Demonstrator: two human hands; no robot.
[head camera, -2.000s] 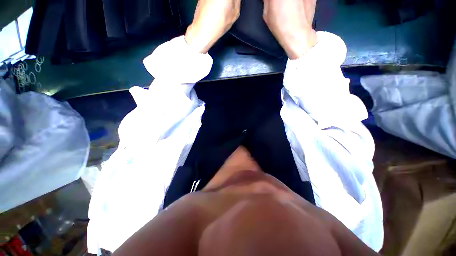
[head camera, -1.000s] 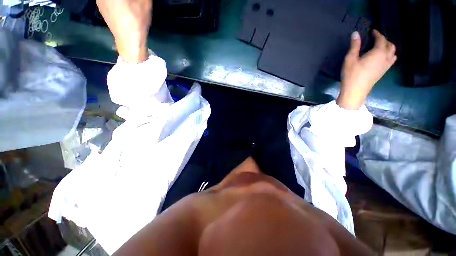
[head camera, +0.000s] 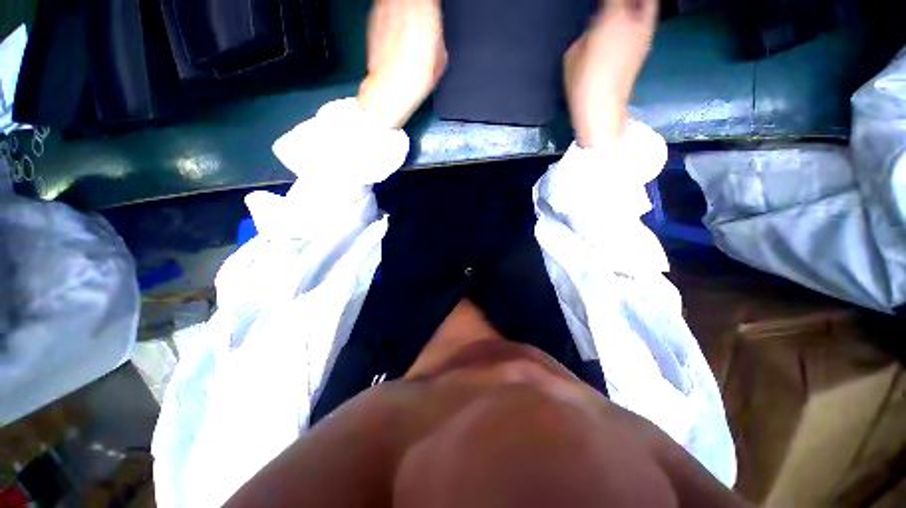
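A flat matte black blank (head camera: 505, 69) lies in front of me at the top of the picture, its near end close to the bench's front edge. My left hand (head camera: 405, 55) is at its left side and my right hand (head camera: 608, 64) is at its right side, blurred. The picture's top edge cuts off both hands' fingers and the blank's far end, so I cannot tell whether the fingers grip it.
Part-formed black pieces (head camera: 214, 35) overlap on the dark-green bench (head camera: 705, 89) at left. Metal rings (head camera: 30, 154) lie at far left. Another dark piece (head camera: 780, 28) is at upper right. Pale smocks of people (head camera: 60, 298) show on both sides. Brown cartons (head camera: 834, 417) stand low right.
A second ago my hands were far apart, with a notched blank beside my right hand. Now both hands are at the sides of a black blank in the middle. The view has shifted.
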